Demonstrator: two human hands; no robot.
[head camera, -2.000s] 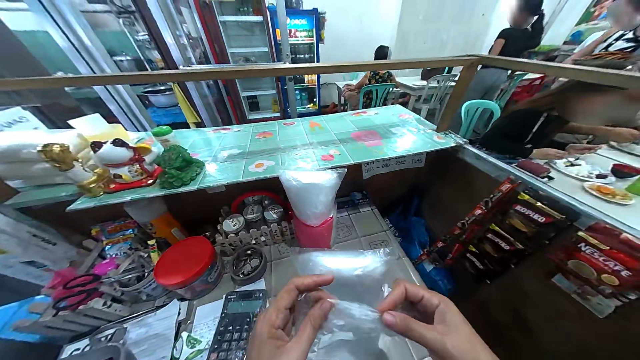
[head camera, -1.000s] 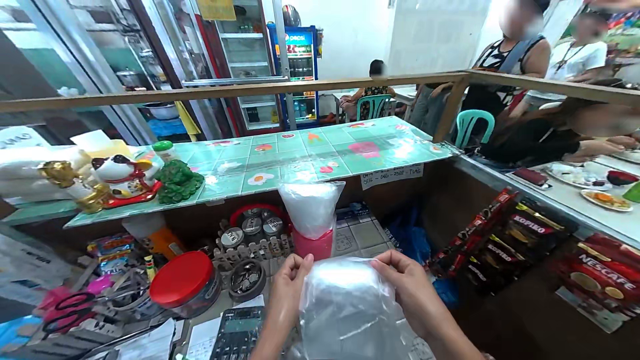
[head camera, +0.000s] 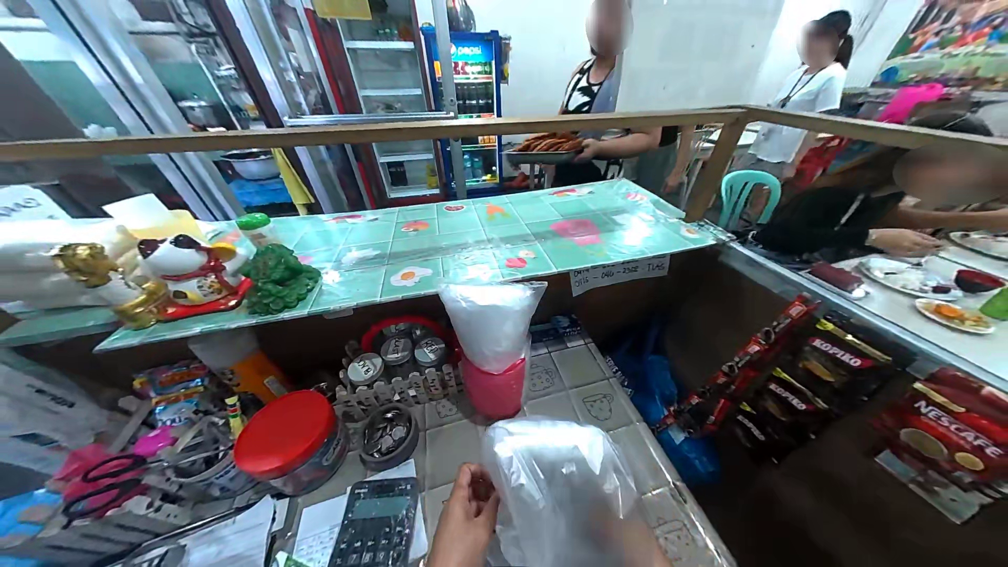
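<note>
A clear plastic bag (head camera: 551, 472) stands opened out above the tiled counter (head camera: 575, 370). My left hand (head camera: 468, 512) is at the bag's left edge, its fingers curled; whether they pinch the film is hard to tell. Behind or inside the bag's lower right, my right hand (head camera: 622, 535) shows only as a blur, its fingers hidden. Just beyond the bag, a pink plastic cup (head camera: 494, 387) holds a stack of clear plastic bags (head camera: 492, 319). A black calculator (head camera: 374, 520) lies on papers left of my left hand.
A red-lidded jar (head camera: 287, 437), a round bowl of coins (head camera: 388, 435) and scissors (head camera: 102, 484) are at left. Beyond is a raised green tiled shelf (head camera: 472, 236) with figurines. Coffee packs (head camera: 835, 362) hang at right. A person (head camera: 598, 94) holds a tray of food behind the rail.
The bag, held flat between both hands a second ago, now stands opened out. My right hand has left its top right corner and moved lower. A person with a tray has come into view behind the rail.
</note>
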